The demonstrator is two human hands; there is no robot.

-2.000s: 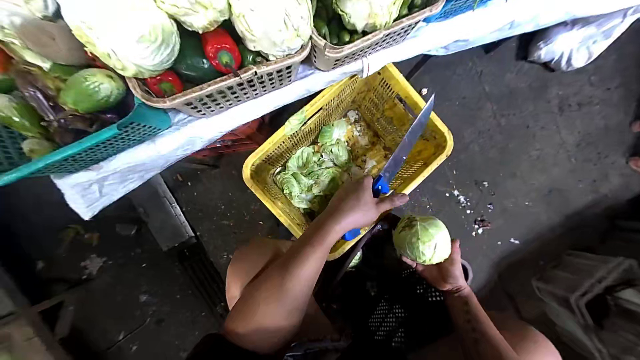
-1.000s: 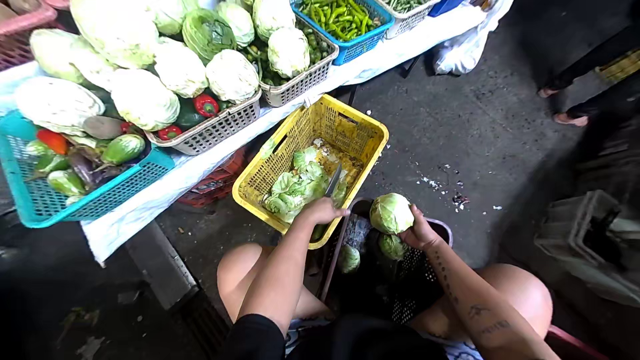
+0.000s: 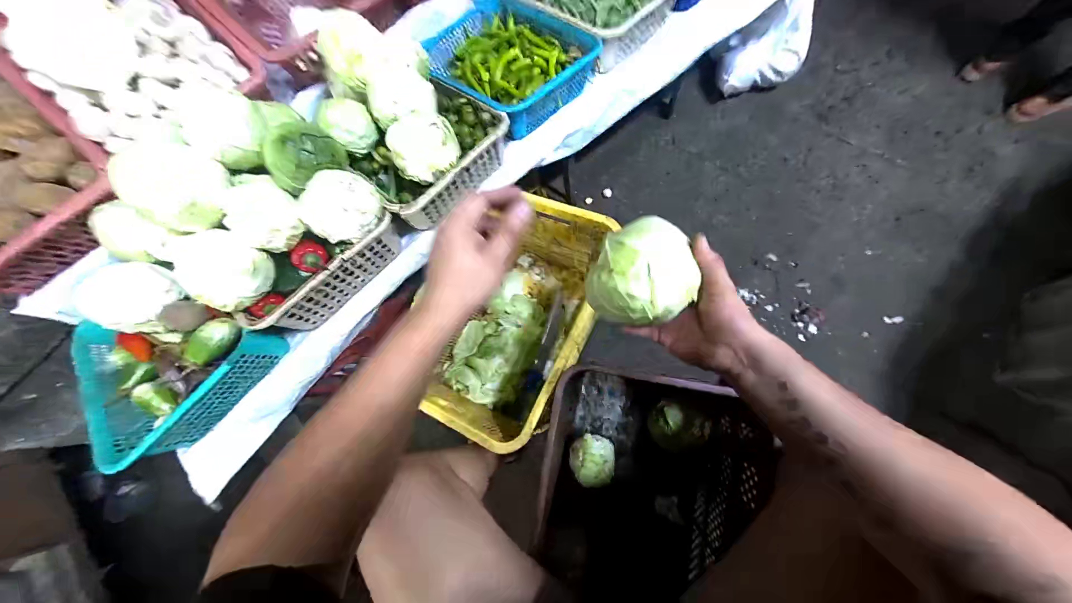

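A head of cabbage rests in my right hand, its fingers around the side and underneath. My left hand, blurred and empty with loosely bent fingers, is over the left edge of the yellow plastic crate. Inside that crate lie cut-off cabbage leaves and a knife, its blade along the right side and its dark handle end partly in shadow. A dark plastic crate below my right hand holds a small cabbage and another green vegetable.
Cabbages are heaped on the stall at the left, above baskets with red peppers. A teal basket and a blue basket of green chillies stand along its edge. Scraps litter the floor; another person's feet are at upper right.
My left hand held the knife two seconds ago; it has let go and moved up toward the stall. The cabbage is raised in my right hand. The view has swung left.
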